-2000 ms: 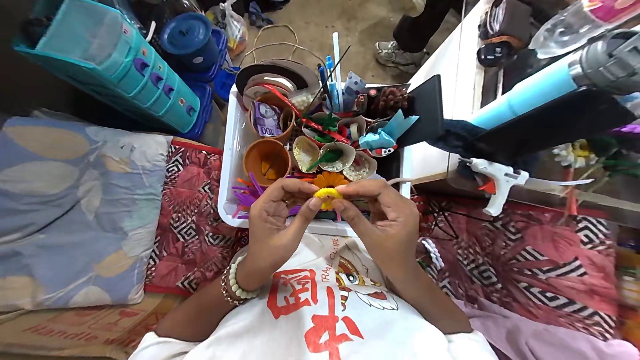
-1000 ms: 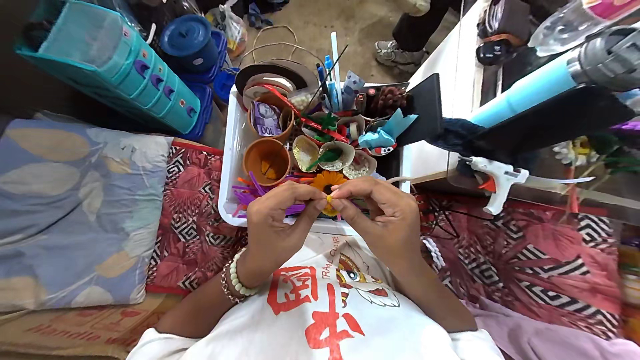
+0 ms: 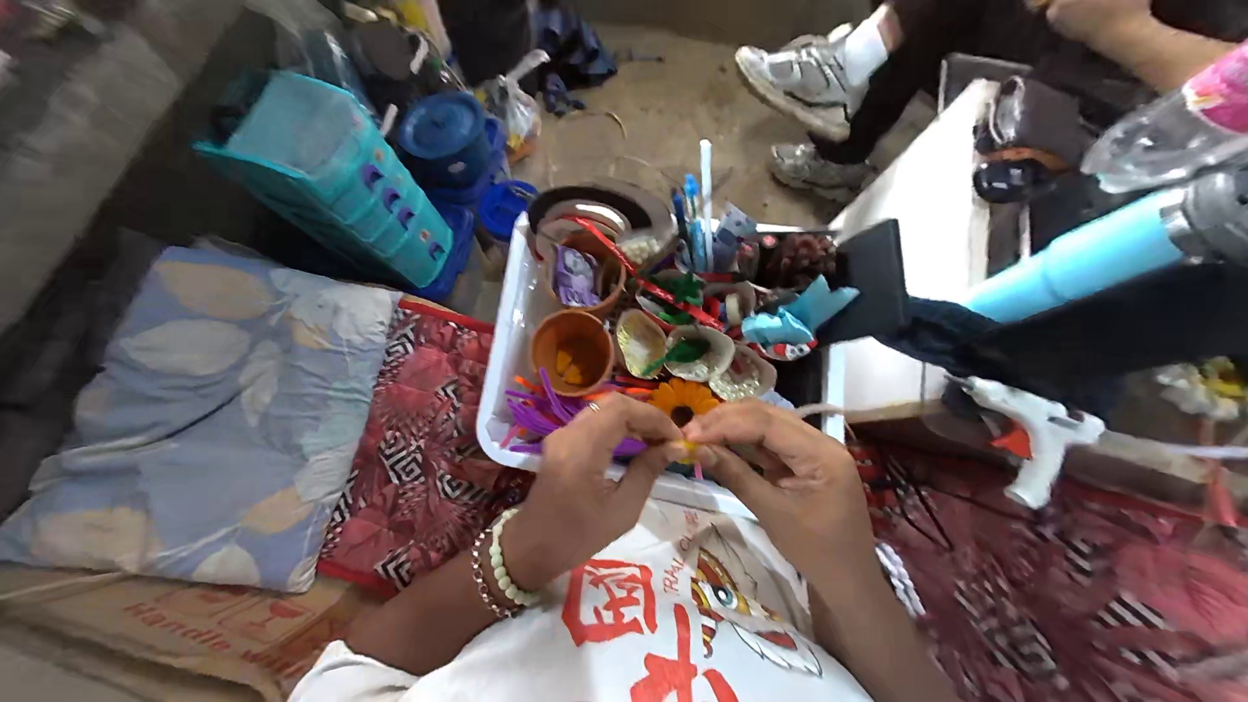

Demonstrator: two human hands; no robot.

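Observation:
Between the fingertips of my left hand (image 3: 609, 453) and my right hand (image 3: 780, 463) is a small yellow piece (image 3: 688, 450), mostly hidden by the fingers. Both hands meet over the near edge of a white plastic tray (image 3: 499, 361). Just beyond the fingertips lies an orange flower (image 3: 684, 398) with a dark centre. Purple and orange strips (image 3: 546, 409) lie left of it, in front of a brown pot (image 3: 572, 353) with orange pieces inside. Small cups holding beads (image 3: 641, 341) and a green leaf-shaped piece (image 3: 690, 351) stand behind the flower.
A white hot glue gun (image 3: 1038, 429) lies at the right, below a light-blue bottle (image 3: 1082, 255). Teal drawers (image 3: 341, 185) and a blue lidded container (image 3: 444, 136) stand at the back left. A patterned cushion (image 3: 195, 419) lies left. Another person's shoe (image 3: 804, 83) shows beyond the tray.
Two seconds ago the yellow piece showed more plainly between my fingers; now my fingertips cover most of it. The view has shifted. The other person's foot shows more.

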